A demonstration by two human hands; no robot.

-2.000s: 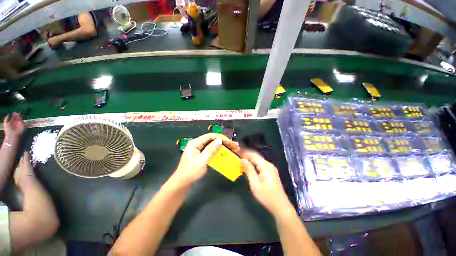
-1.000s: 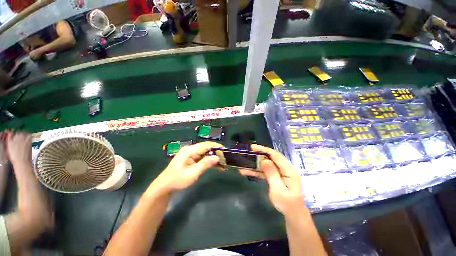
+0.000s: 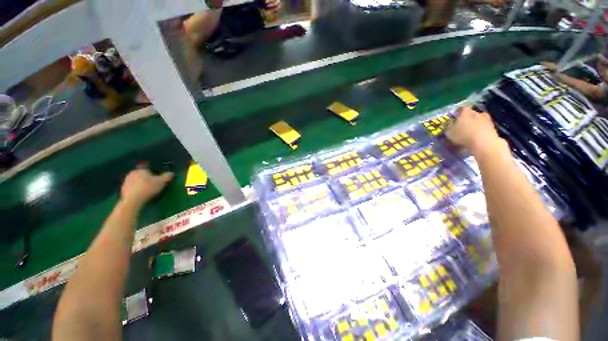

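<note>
My left hand (image 3: 143, 186) reaches over the green conveyor belt (image 3: 240, 116), left of the white post; something small and dark shows by its fingers, and I cannot tell whether it is held. My right hand (image 3: 471, 130) is at the far right part of the clear blister tray (image 3: 327, 243), fingers down at a pocket with yellow marks; its fingertips are hidden. A green and grey device unit (image 3: 177, 262) lies on the bench mat, and another unit (image 3: 137, 305) lies nearer, partly behind my left forearm. Yellow-backed parts (image 3: 285, 134) lie spaced along the belt.
A white post (image 3: 177, 110) stands between my arms. A black flat rectangle (image 3: 248, 280) lies left of the tray. A bagged tray stack (image 3: 550, 106) is at the far right. Another person's arm (image 3: 580, 85) shows at the right edge.
The view has swung right. My hands have parted: left to the belt, right to the tray. The device they held is no longer between them. The fan is out of view.
</note>
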